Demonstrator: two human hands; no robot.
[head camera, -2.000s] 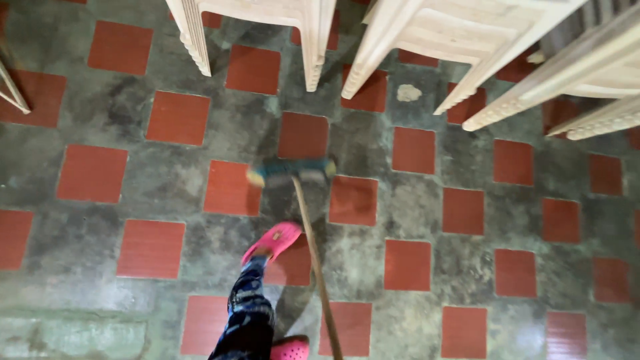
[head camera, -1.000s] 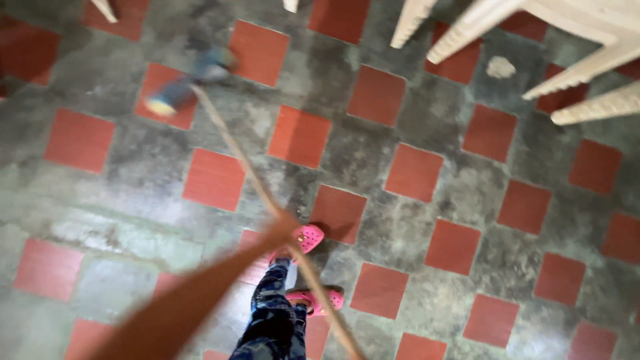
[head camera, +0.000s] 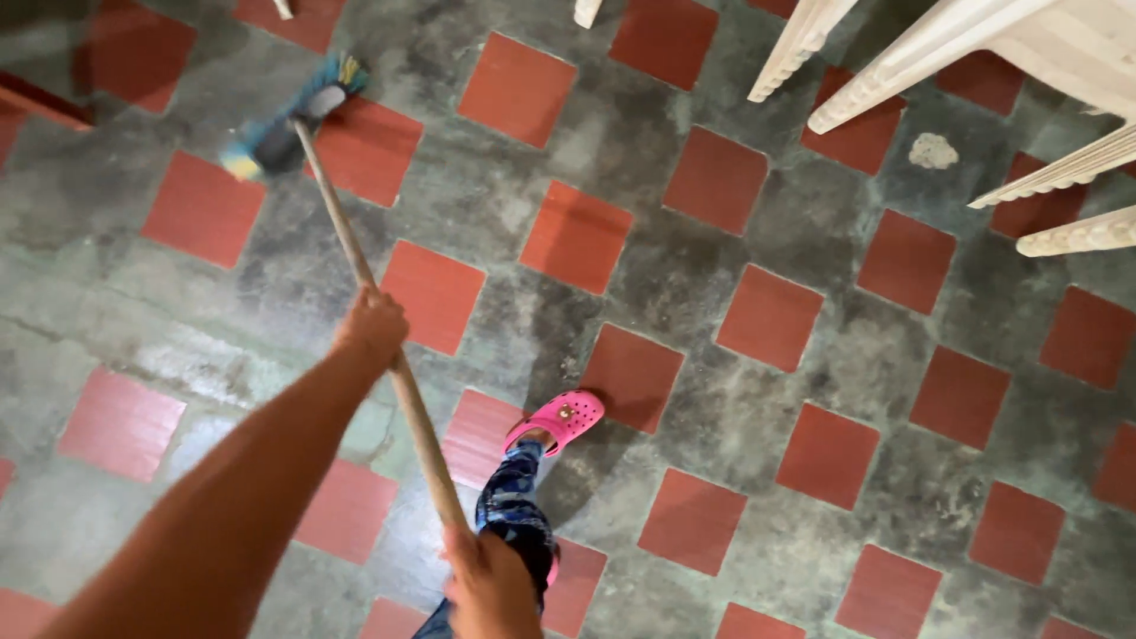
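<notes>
A broom with a long wooden handle (head camera: 417, 417) slants across the left half of the view. My left hand (head camera: 371, 324) grips the handle about midway along its visible length. Lower down, my right hand (head camera: 488, 577) is closed around the handle near the bottom edge, slightly blurred. The broom head (head camera: 288, 124), with blue and yellow bristles, rests at the upper left on the grey floor beside a red tile (head camera: 368, 146).
White carved furniture legs (head camera: 887, 67) stand at the upper right, near a pale patch (head camera: 933, 151) on the floor. A reddish-brown piece (head camera: 44, 102) juts in at the left edge. My foot in a pink clog (head camera: 568, 417) is at lower centre.
The broom head has moved from near the centre to the upper left since the oldest frame. Both hands now show on the handle. The view has shifted and turned.
</notes>
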